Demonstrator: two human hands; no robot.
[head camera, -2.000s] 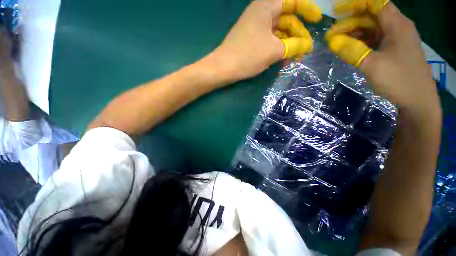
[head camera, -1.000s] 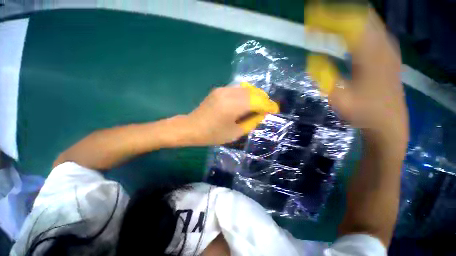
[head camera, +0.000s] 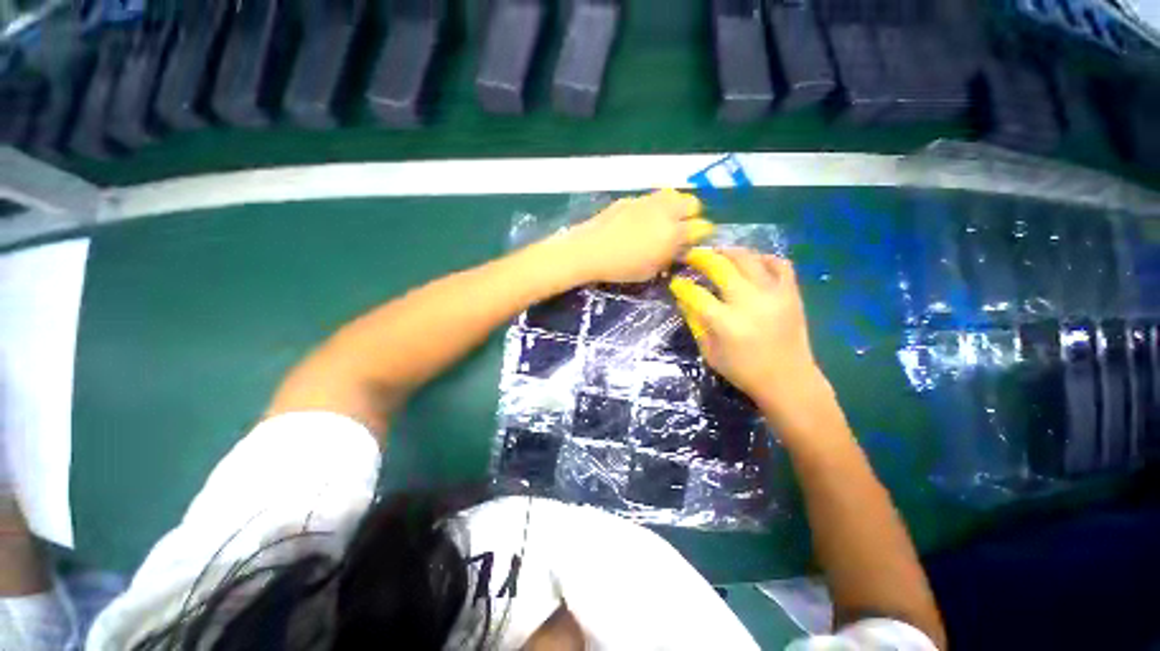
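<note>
A clear plastic pocket sheet (head camera: 611, 420) with a grid of black square panels lies on the green bench in front of me. My left hand (head camera: 642, 238), with yellow finger cots, is at the sheet's upper edge, fingers bent. My right hand (head camera: 748, 312), also with yellow cots, is just below and right of it, over the sheet's upper right part. The fingertips of both hands nearly meet. A dark patch shows between them; I cannot tell whether it is a held piece or a panel in the sheet.
Grey housings (head camera: 509, 64) stand in a row beyond the pale rail (head camera: 382, 182). A blue and white piece (head camera: 721, 174) lies on the rail. Blue film bits (head camera: 852, 274) and clear bagged stock (head camera: 992, 356) lie at right. A white sheet (head camera: 41, 382) and a neighbour's arm (head camera: 23, 560) are at left.
The view has shifted to show the housings beyond the rail. My right hand has come down from the upper right beside my left hand, which is now at the sheet's upper edge.
</note>
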